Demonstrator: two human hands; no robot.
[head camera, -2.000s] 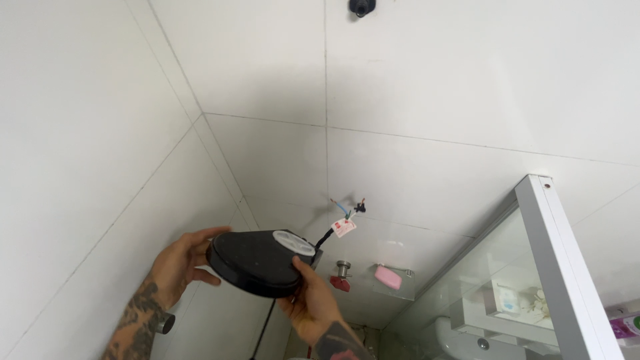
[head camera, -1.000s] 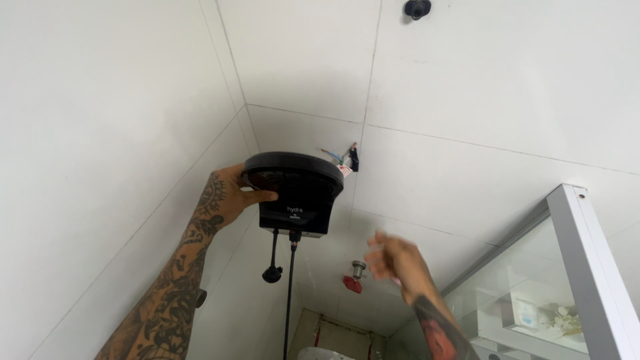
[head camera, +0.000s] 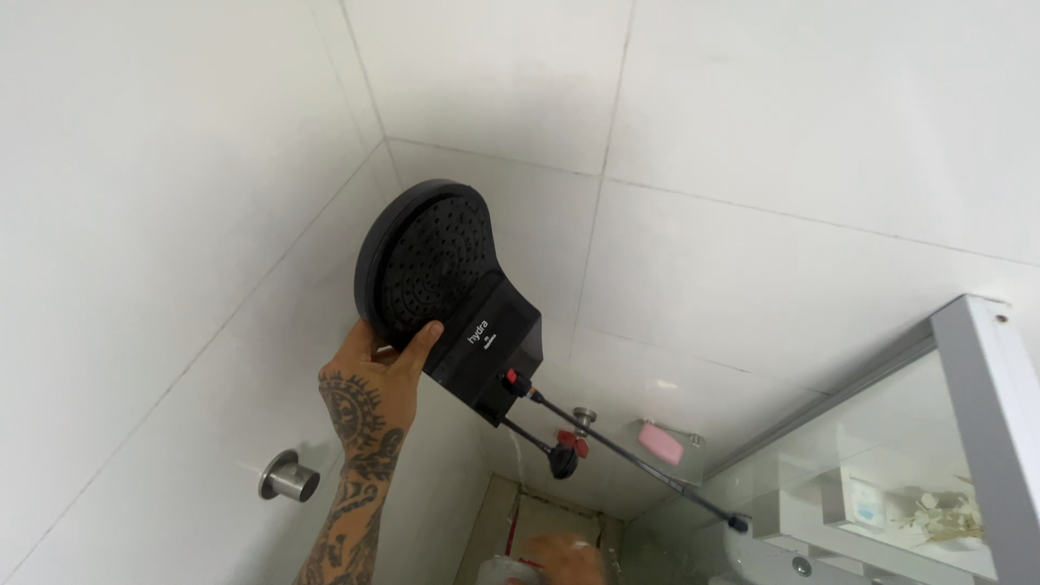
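Observation:
My left hand (head camera: 382, 366) grips a black Hydra electric shower head (head camera: 455, 292) by its lower left rim, thumb on the front. The round perforated spray face is tilted toward me. From the housing's lower end hang a thin black control rod (head camera: 634, 459) with a red-marked joint and a short hose with a round black end piece (head camera: 563, 460). My right hand (head camera: 565, 559) is low at the bottom edge, blurred, beside a whitish object (head camera: 508, 571); whether it holds anything cannot be told.
A steel wall valve knob (head camera: 291, 478) projects at lower left. Behind the shower hang a red-handled valve (head camera: 574, 443) and a pink soap bar (head camera: 660, 444) on a wall holder. A metal-framed glass screen (head camera: 987, 422) stands at right, with shelves and white flowers (head camera: 934, 516) beyond.
The shower head has turned, so its perforated face now shows. My right hand was raised to the right of it and is now low at the bottom edge. My left hand has kept hold.

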